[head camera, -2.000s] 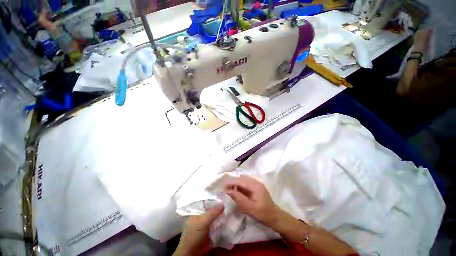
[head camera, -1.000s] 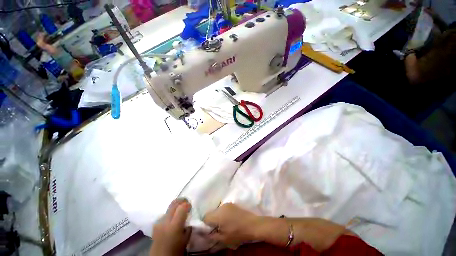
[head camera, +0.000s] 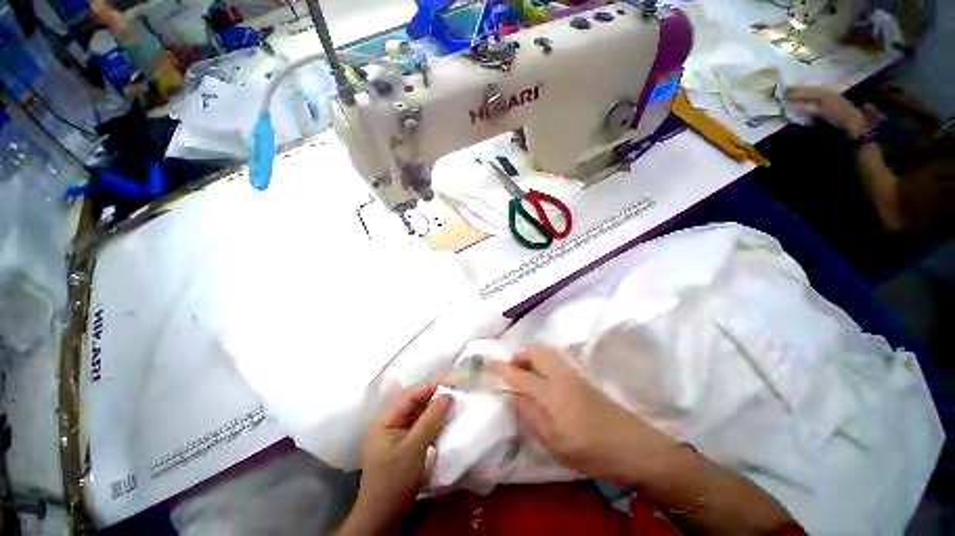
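A large white garment lies over the table edge and my lap. My left hand pinches a folded part of its cloth between thumb and fingers at the lower middle. My right hand is just to the right, with its fingertips on the same cloth. Small dark marks show on the cloth by the right fingertips; I cannot tell what they are. Scissors with one green and one red handle loop lie on white pieces under the machine arm.
The cream HIKARI sewing machine stands behind the cloth on a white table top. A light-blue lamp hangs left of its head. A yellow-orange flat piece lies to its right. Another person's hand shows at upper right.
Both hands dropped towards the lap a second ago, then rose again with the cloth, turning up a folded part. The other person's hand at upper right has moved left. The scissors stay put.
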